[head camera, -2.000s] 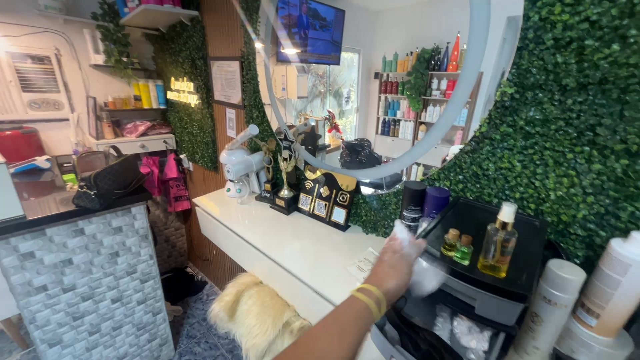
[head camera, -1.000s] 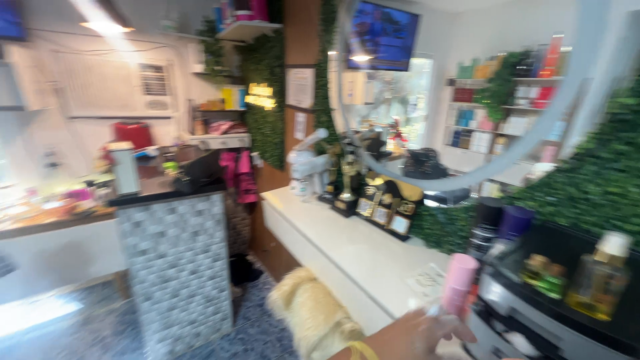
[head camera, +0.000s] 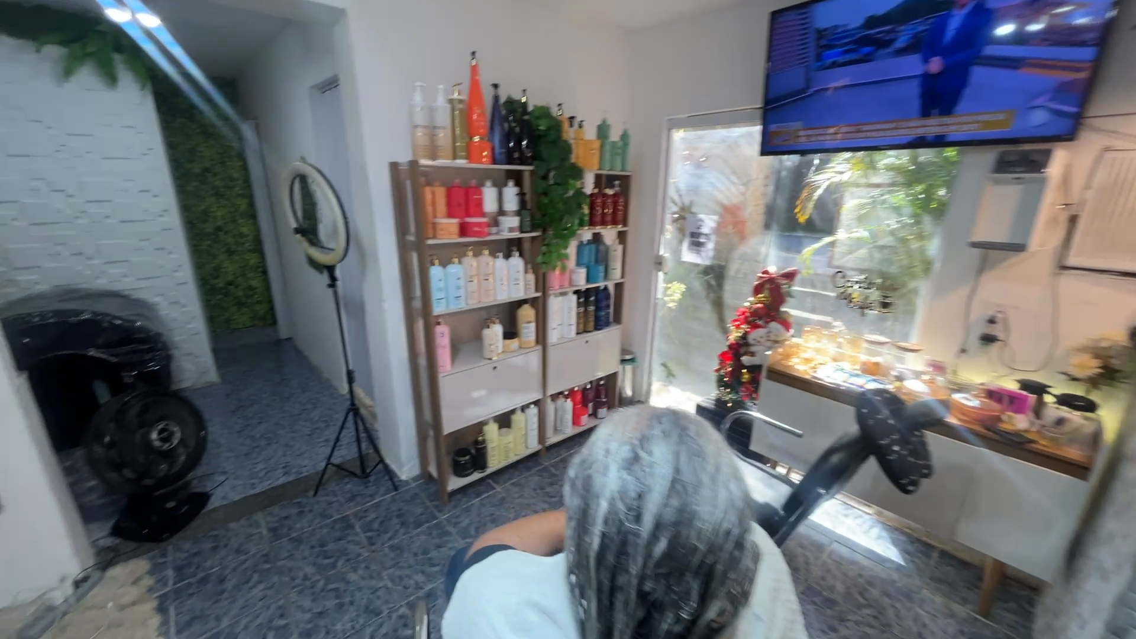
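Observation:
Neither of my hands shows in the head view now. At the bottom centre a seated person is seen from behind, their dark hair (head camera: 661, 524) wet-looking and streaked with a whitish product. A white towel or cape (head camera: 501, 599) covers their shoulders, and a bare upper arm shows at the left. Just right of the head is a black padded part on an arm (head camera: 892, 439), perhaps a piece of salon equipment.
Shelves (head camera: 491, 366) of bottles and jars stand against the back wall. To the left are a ring light (head camera: 317, 213) on a tripod and a black fan (head camera: 146, 444). A small decorated Christmas tree (head camera: 753, 342) stands by the glass door, beside a sideboard (head camera: 914, 470) with jars.
The view has swung from the counter and mirror to the room. A hand with yellow wristbands, holding a pink item one second ago, is out of view.

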